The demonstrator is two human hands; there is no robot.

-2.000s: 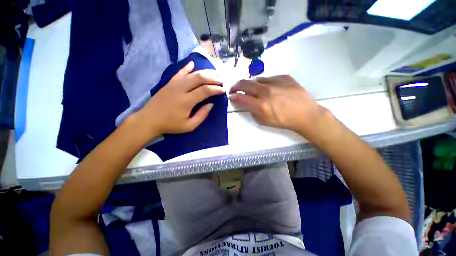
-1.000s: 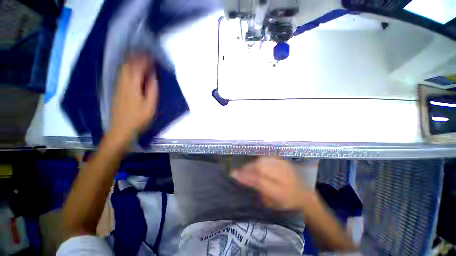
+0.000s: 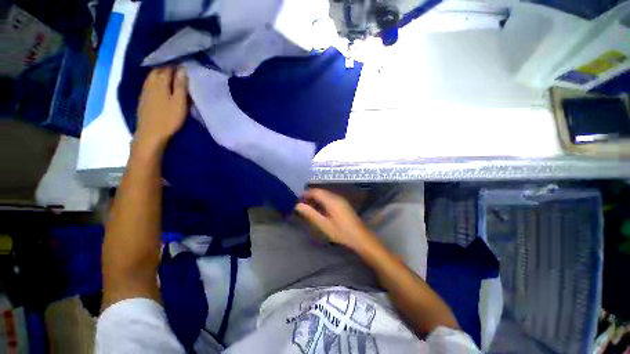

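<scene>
A large navy garment panel with pale grey-blue parts lies on the white machine table and hangs over its front edge. A navy part reaches right to below the presser foot at top centre. My left hand lies on the panel at the left, fingertips at the pale piece's edge; whether it grips is unclear. My right hand is in front of the table edge, fingers closed on the lower right corner of the panel.
The white table has a ruler-like front edge. A phone lies in a tan holder at right. A grey-blue mesh basket stands below right. Navy and pale cut pieces hang left of my legs. A darker blue basket is at far left.
The garment, bunched at the left a second ago, is spread out toward the needle and over the front edge. My right hand, apart from the cloth before, has taken hold of its corner.
</scene>
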